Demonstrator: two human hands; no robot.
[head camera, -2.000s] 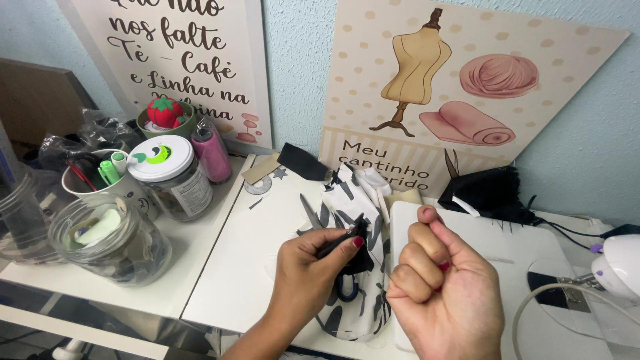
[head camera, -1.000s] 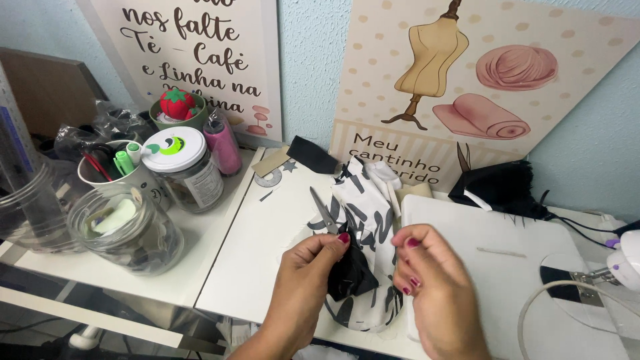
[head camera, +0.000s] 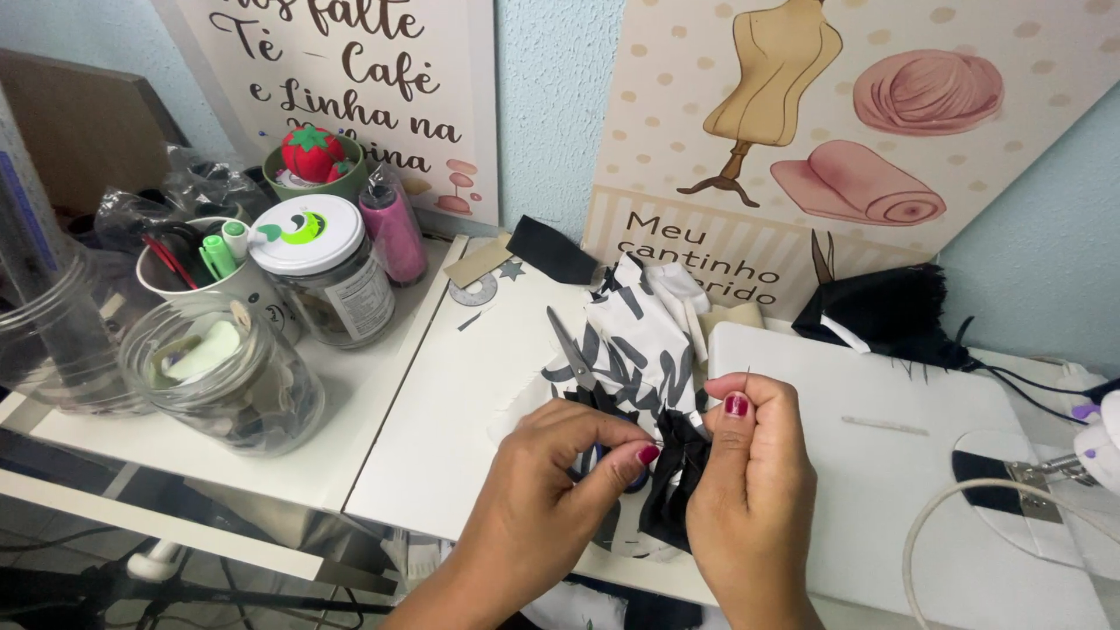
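My left hand (head camera: 560, 481) pinches something thin, likely thread, by the upper edge of a piece of black fabric (head camera: 672, 486). Between thumb and forefinger, my right hand (head camera: 754, 472) grips a sewing needle (head camera: 748, 378) that points up; its other fingers touch the fabric's right side. White fabric with a dark leaf print (head camera: 634, 332) lies behind and under the hands. On it rests a pair of scissors (head camera: 573, 350), blades towards the wall, handles partly hidden by my left hand.
To the left stand a white-lidded glass jar (head camera: 324, 271), an open clear jar (head camera: 223, 376), a cup of pens (head camera: 210, 267) and a tomato pincushion (head camera: 312, 155). At right are a sewing machine's white extension table (head camera: 875, 490), a cable (head camera: 914, 525) and black fabric scraps (head camera: 875, 315).
My right hand has come down beside the black fabric, with the needle now visible in it. The view has shifted somewhat.
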